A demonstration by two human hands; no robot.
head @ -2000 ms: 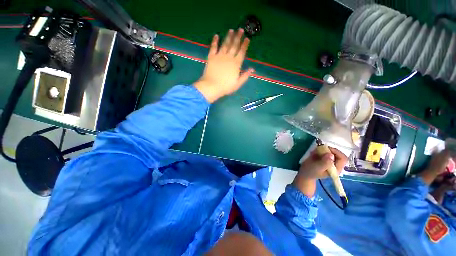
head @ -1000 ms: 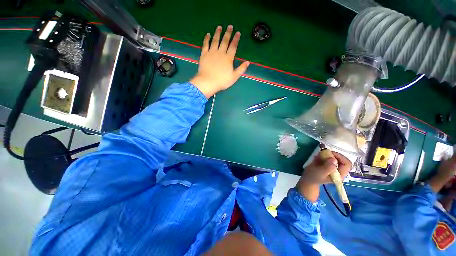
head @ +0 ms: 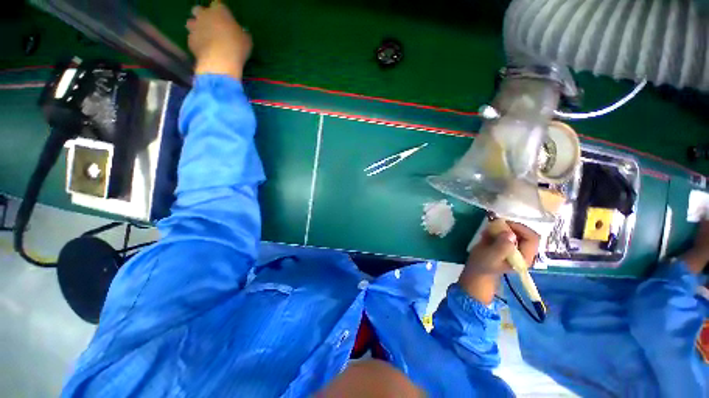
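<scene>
My right hand (head: 501, 249) is closed around the cream handle of a soldering iron (head: 522, 276), its front end under the clear hood (head: 505, 167). My left hand (head: 220, 40) is at the top edge, beyond the red line, fingers curled; whether it holds anything is unclear. Silver tweezers (head: 396, 159) lie as a narrow V on the green bench mat (head: 354, 206). A ragged whitish pad (head: 438, 218) lies on the mat, left of the iron. A black round unit (head: 389, 52) sits beyond the red line.
A ribbed hose (head: 606, 39) rises above the hood. Behind the hood are a cream ring (head: 561, 152) and a metal tray (head: 631, 210) with a yellow block. A metal box (head: 159, 140) with black cable stands left. Another person's sleeve (head: 676, 311) is at far right.
My left hand has moved left and farther away, and its spread fingers have curled. My left sleeve now covers the spot of the round unit beside the metal box. My right hand still holds the iron.
</scene>
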